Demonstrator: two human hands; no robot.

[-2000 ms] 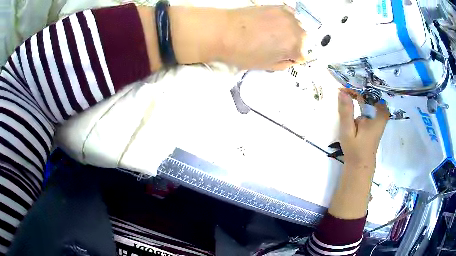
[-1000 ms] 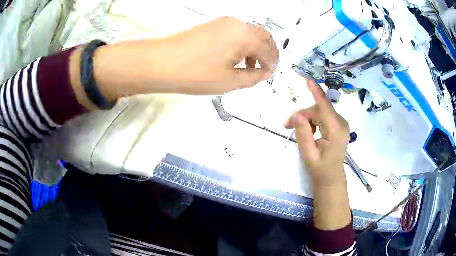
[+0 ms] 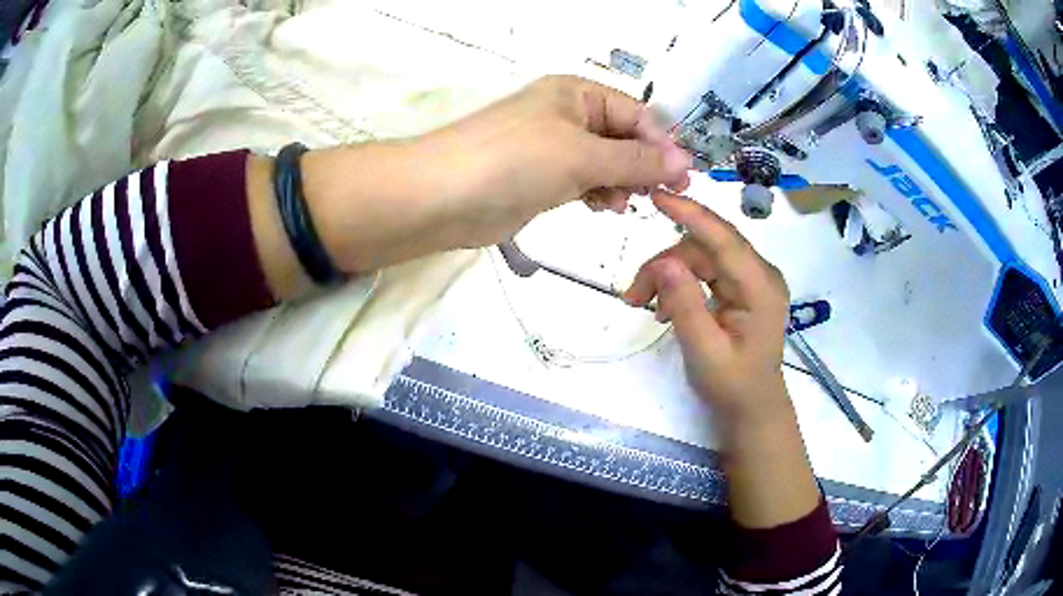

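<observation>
The padded cream garment [image 3: 338, 338] lies on the machine table at the left and hangs over its front edge. My left hand [image 3: 560, 157] is above the garment's right side, thumb and fingertips pinched together left of the machine head; what is between them is too small to tell. My right hand [image 3: 729, 303] is just below and right, index finger pointing up to the left fingertips, thumb and other fingers curled close together. A thin white cord [image 3: 565, 362] loops over the table below the hands, its right end running toward my right hand; whether the fingers hold it is unclear.
The white sewing machine with JACK lettering [image 3: 915, 196] stands at the right. A slim metal tool [image 3: 833, 387] and a dark-handled piece [image 3: 808, 314] lie right of my right hand. A ruler strip [image 3: 560, 440] runs along the front edge. Blue plastic [image 3: 135, 463] shows at lower left.
My hands have come together, the left fingertips now meeting the right index finger. The thin cord loop now shows on the table. The view has shifted, with more garment visible at upper left.
</observation>
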